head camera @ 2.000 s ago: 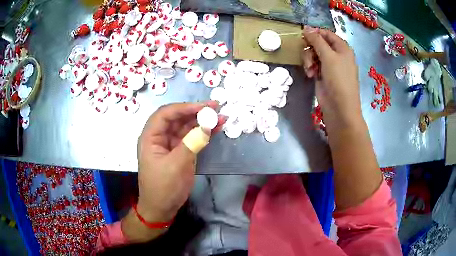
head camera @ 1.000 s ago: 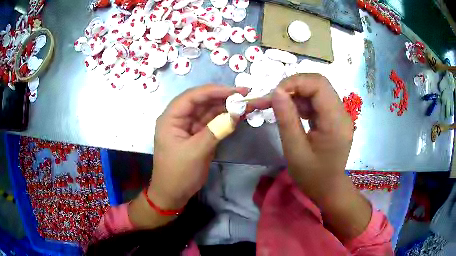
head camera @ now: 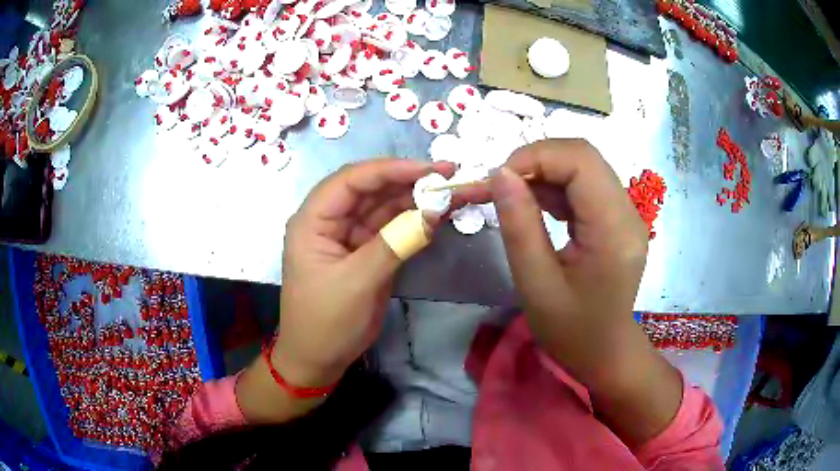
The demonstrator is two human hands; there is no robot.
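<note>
My left hand [head camera: 345,244], with a pale yellow wrap on the thumb, holds a white disc [head camera: 431,194] upright between thumb and fingertips. My right hand [head camera: 576,216] pinches a thin pale stick [head camera: 465,183], whose tip lies against the face of the disc. No red piece shows on the held disc. A heap of blank white discs [head camera: 502,120] lies behind my hands, partly hidden by my right hand. A round white glue dish [head camera: 549,57] sits on a brown cardboard pad [head camera: 589,81].
Discs with red marks [head camera: 267,78] are heaped at back left. Small red pieces lie in a pile [head camera: 647,198] beside my right hand and another [head camera: 734,170] farther right. A tan ring [head camera: 85,101] is at far left. A blue crate [head camera: 207,340] stands below the table edge.
My right hand has brought the stick from the glue dish to the disc. My left hand has stayed on the disc. The view has shifted. Over the last second only the stick tip moved slightly across the disc.
</note>
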